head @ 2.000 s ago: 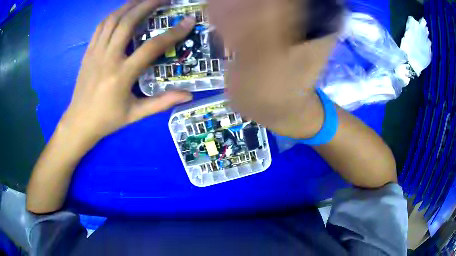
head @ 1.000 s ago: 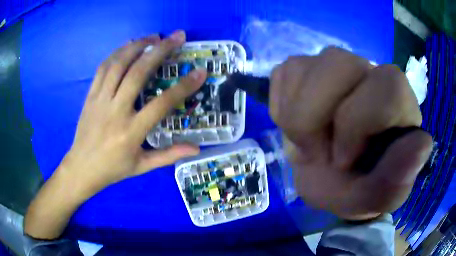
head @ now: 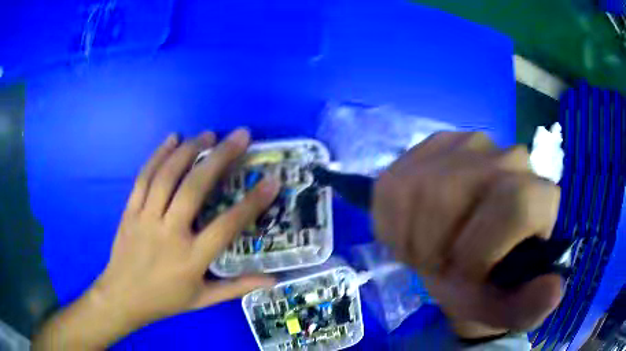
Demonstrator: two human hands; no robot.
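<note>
An open white housing (head: 312, 257) with a crowded circuit board lies on the blue sheet. My left hand (head: 171, 240) lies spread over its left side, fingers along its far edge and thumb near its near edge. My right hand (head: 467, 226) is closed around a black-handled tool (head: 350, 188), whose dark narrow end points at the upper right part of the housing. Whether the tip touches is blurred. A second open housing (head: 350, 336), with a yellow block on its board, lies just nearer to me, cut by the lower frame edge.
The blue sheet (head: 226, 75) covers the bench. Clear plastic film (head: 371, 137) lies beyond my right hand, with more film (head: 395, 295) beside the second housing. A white crumpled bundle (head: 547, 152) and stacked blue sheets (head: 590, 185) are at the right. A green surface (head: 480, 20) shows at the top right.
My right hand first came back from the upper housing with the black tool now visible in it. Both housings and my left hand sit lower in the picture as the view shifted.
</note>
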